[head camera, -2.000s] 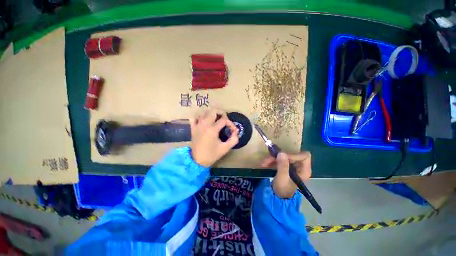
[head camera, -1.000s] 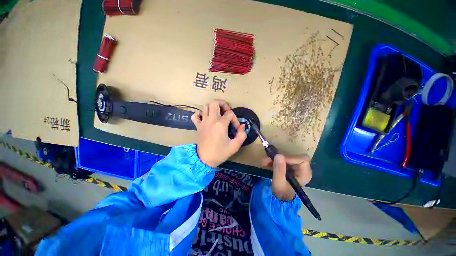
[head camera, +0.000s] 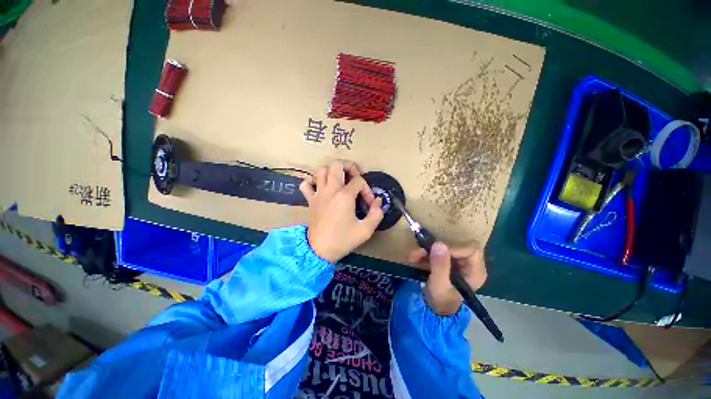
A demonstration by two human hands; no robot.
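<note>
The black headphone headband (head camera: 242, 181) lies flat on the cardboard mat, pale lettering up, with an open round cup (head camera: 162, 165) at its left end. My left hand (head camera: 340, 209) is on the right ear cup (head camera: 391, 185), fingertips pinched at its pale centre; what they pinch is too small to tell. My right hand (head camera: 450, 273) holds the soldering iron (head camera: 423, 235) like a pen, its silver tip at the right side of that cup's centre. A thin dark wire (head camera: 269, 168) runs along the band's upper edge. Loose red-black lead wires (head camera: 363, 88) lie above.
Two tied red wire bundles (head camera: 168, 89) lie at upper left. Golden-brown speckled residue (head camera: 472, 136) covers the mat's right part. The blue tray (head camera: 538, 234) at right holds a yellow sponge (head camera: 581, 190), a red-handled tool (head camera: 630, 227) and a pale ring (head camera: 675, 145). Another cardboard sheet (head camera: 58, 117) is at left.
Since two seconds ago the view has turned and shifted. The iron's tip has moved from beside the right cup onto it. My left hand stays at the cup.
</note>
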